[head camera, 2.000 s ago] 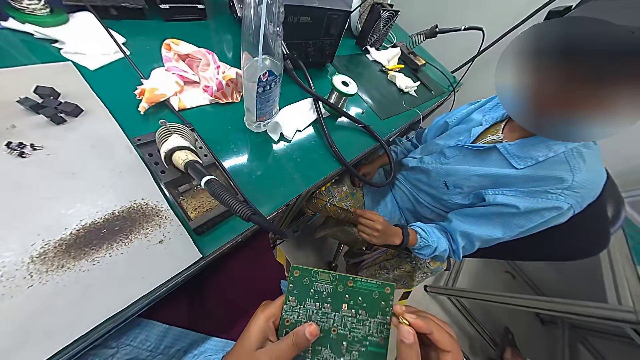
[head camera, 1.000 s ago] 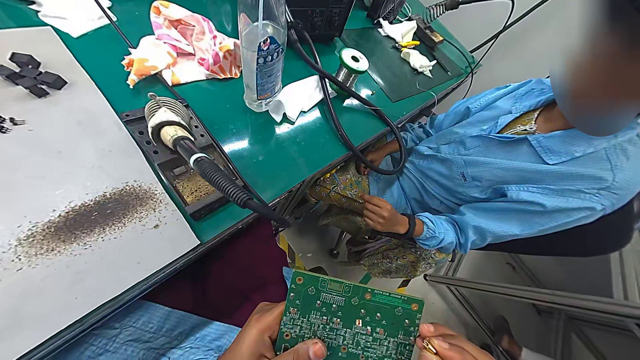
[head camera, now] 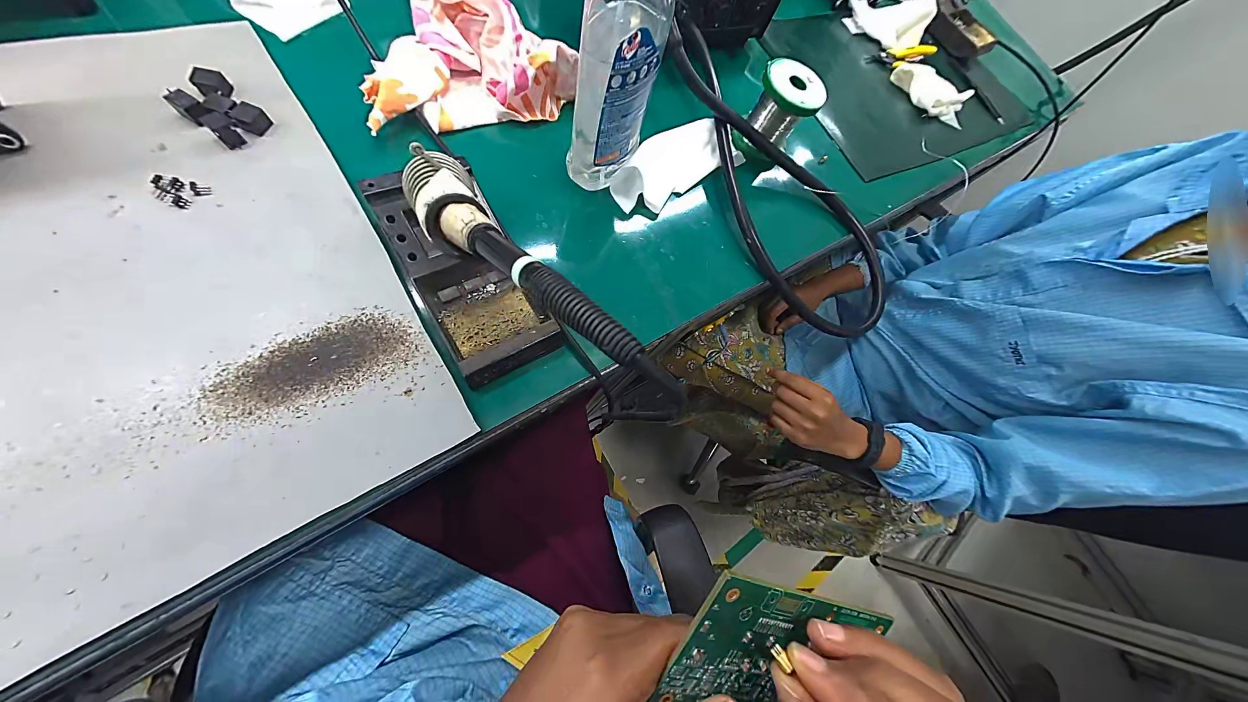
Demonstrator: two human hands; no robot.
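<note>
A green printed circuit board [head camera: 721, 639], crowded with small parts, is at the bottom of the view, tilted over my lap. My left hand [head camera: 600, 653] grips its left edge. Between the thumb and fingers of my right hand [head camera: 858, 663] is a small gold-coloured metal piece [head camera: 781, 657], held over the board's face; whether it touches the board I cannot tell. The lower parts of both hands are cut off by the frame. A soldering iron [head camera: 468, 219] rests in its black stand [head camera: 478, 375] on the green bench, up and left of the board.
Brown grains [head camera: 312, 366] lie on a white sheet [head camera: 127, 283], with black connectors [head camera: 219, 109] beyond. A clear bottle [head camera: 619, 93], a patterned cloth [head camera: 487, 68], a solder spool [head camera: 780, 102] and a looped black cable [head camera: 746, 210] occupy the bench [head camera: 624, 263]. A co-worker in blue sits at right.
My right hand has moved from the board's right edge to over its face, with the gold-coloured piece in its fingers. My left hand still holds the board.
</note>
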